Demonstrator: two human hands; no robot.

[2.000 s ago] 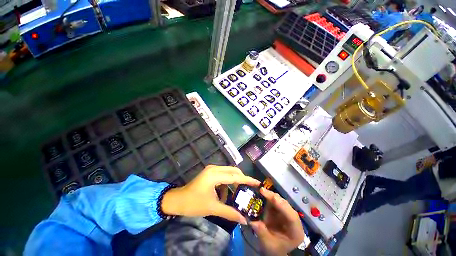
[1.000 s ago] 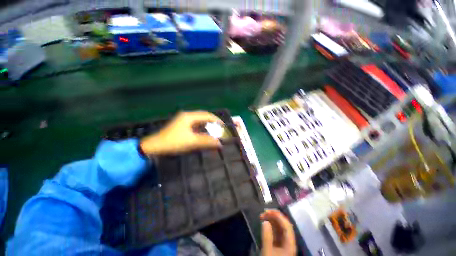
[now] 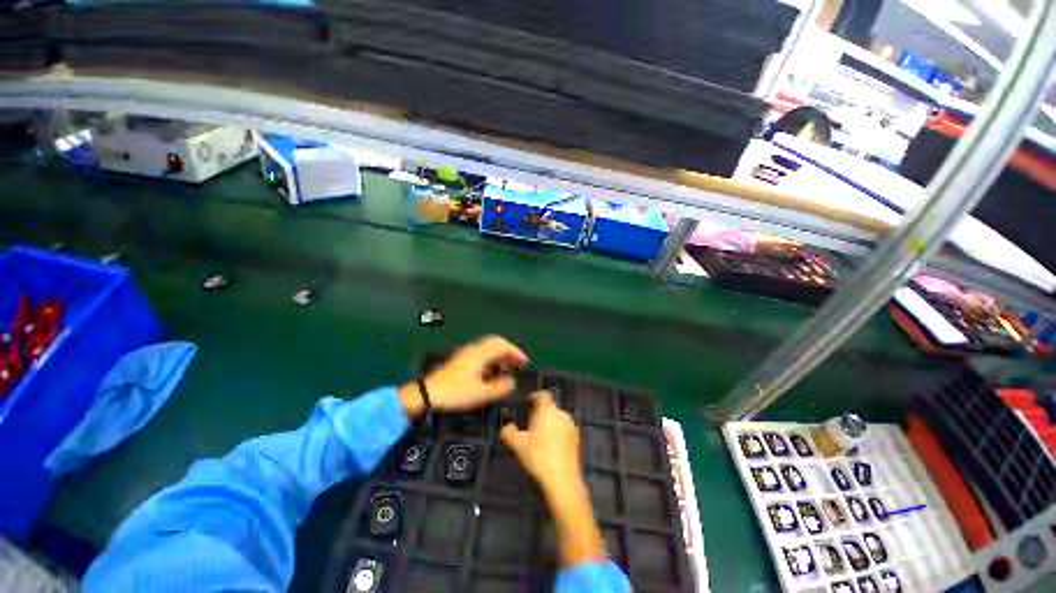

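A black foam tray point(image 3: 498, 515) with square pockets lies in front of me. Black watch cases point(image 3: 460, 462) sit in several pockets, mostly on its left side; another lies near the back right. My left hand point(image 3: 467, 378) is over the tray's back left edge, fingers curled. A dark patch shows between its fingers, but I cannot tell if it holds a case. My right hand point(image 3: 549, 446) is just right of it, over the back middle of the tray, fingertips close to a pocket with a dark case. Its grip is unclear.
Small loose modules point(image 3: 431, 316) lie on the green mat behind. A blue bin point(image 3: 87, 371) with red parts stands at left. A white blister tray point(image 3: 944, 487) with a small bottle is at right, beyond a slanting metal post point(image 3: 857, 284). A shelf crosses above; people's hands show at the far right.
The view has swung left and the press is out of sight. The case held in both hands, then in my left hand, is no longer clearly visible. My right hand has come over the tray.
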